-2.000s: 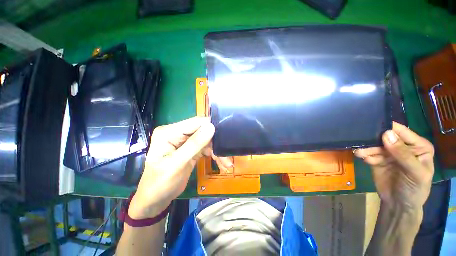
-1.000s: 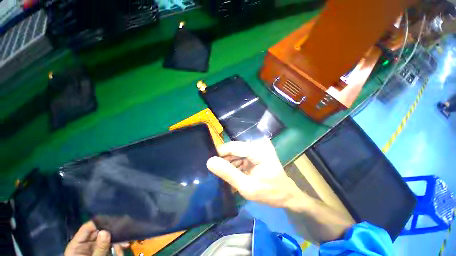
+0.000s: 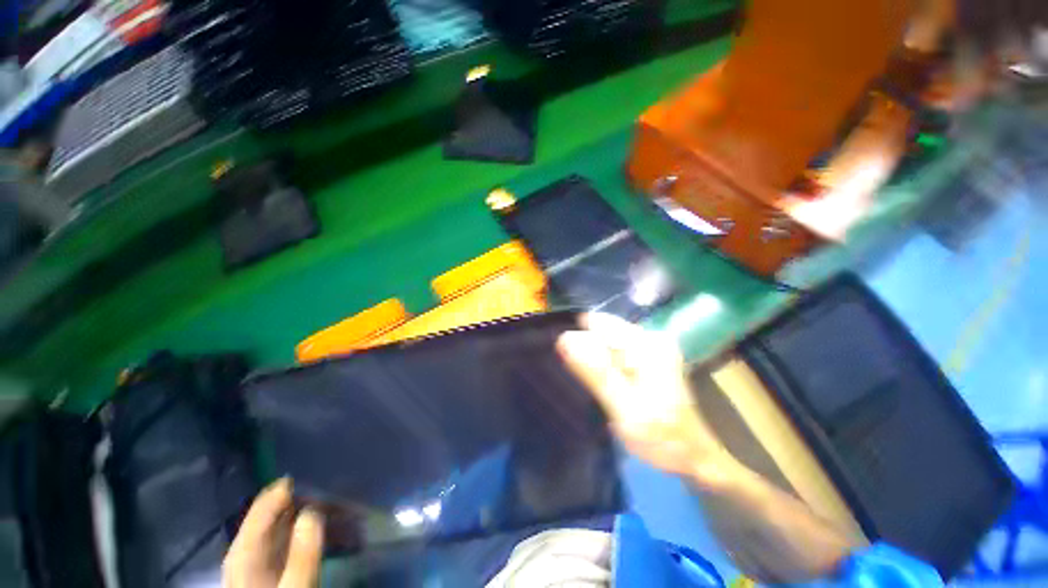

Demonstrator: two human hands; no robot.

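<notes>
A glossy black screen panel (image 3: 437, 431) is held in front of me, tilted, with light and blue reflections on its face. My left hand (image 3: 274, 540) grips its lower left corner and is partly cut off by the bottom edge. My right hand (image 3: 632, 391) holds its upper right edge. The orange assembly jig (image 3: 460, 293) shows behind the panel's top edge, its near part hidden. The view is blurred.
A single panel (image 3: 586, 247) with a gold tab lies right of the jig. Stacked panels (image 3: 172, 459) lie left. The orange-brown box (image 3: 724, 172) stands behind right, another person's blurred hand (image 3: 856, 172) beside it. A black tray (image 3: 879, 425) is at right. Blister trays (image 3: 287, 52) stand behind.
My view has turned from the jig toward the right. The panel is tilted and nearer my body, still in both hands. A person's hand now shows by the orange-brown box.
</notes>
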